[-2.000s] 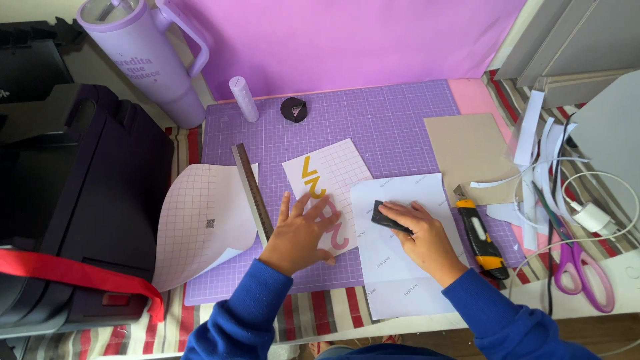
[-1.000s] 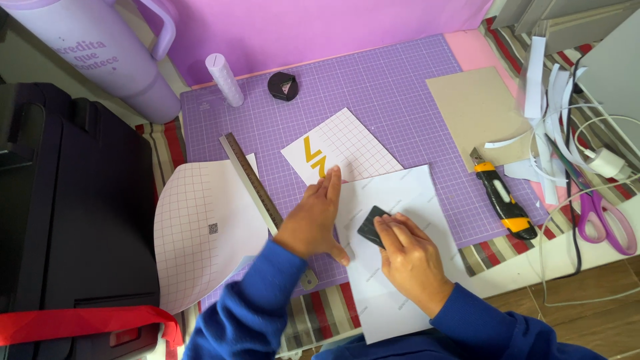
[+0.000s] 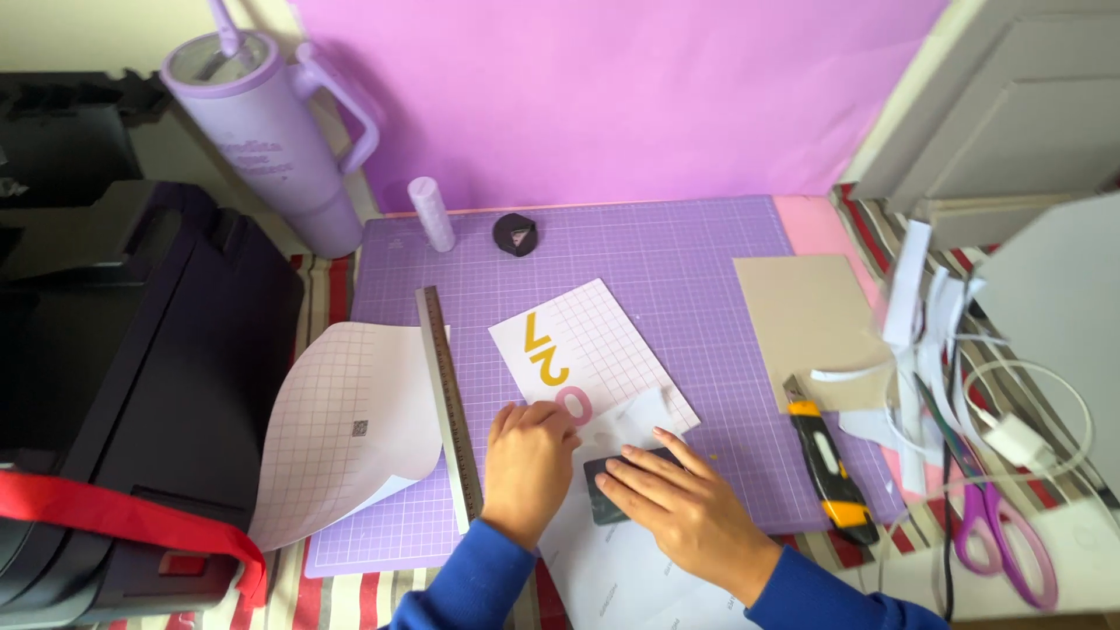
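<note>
My right hand [image 3: 669, 499] presses a flat dark scraper card [image 3: 610, 499] on a white backing sheet [image 3: 612, 569] with faint print. My left hand [image 3: 529, 459], fingers curled, is at the sheet's upper left corner; whether it pinches the edge cannot be told. A translucent film piece [image 3: 637, 414] shows above the card, over a white gridded sheet [image 3: 604, 332] that bears yellow numerals [image 3: 547, 354] and a pink one [image 3: 574, 405]. A metal ruler [image 3: 449, 407] lies left of my left hand, over the edge of a curled gridded sheet [image 3: 350, 420].
A purple cutting mat [image 3: 682, 254] lies beneath. A yellow-black utility knife [image 3: 831, 468], a beige board [image 3: 809, 324], paper strips [image 3: 906, 297], purple scissors [image 3: 993, 534] and a white cable [image 3: 1089, 411] are right. A black printer [image 3: 131, 376], lilac tumbler [image 3: 271, 149], lilac tube [image 3: 431, 214] and black hexagonal item [image 3: 514, 234] stand left and behind.
The white backing sheet and the card have moved toward the near edge, and its top end now looks bent or lifted. My left fingers have curled in, and the pink numeral shows again.
</note>
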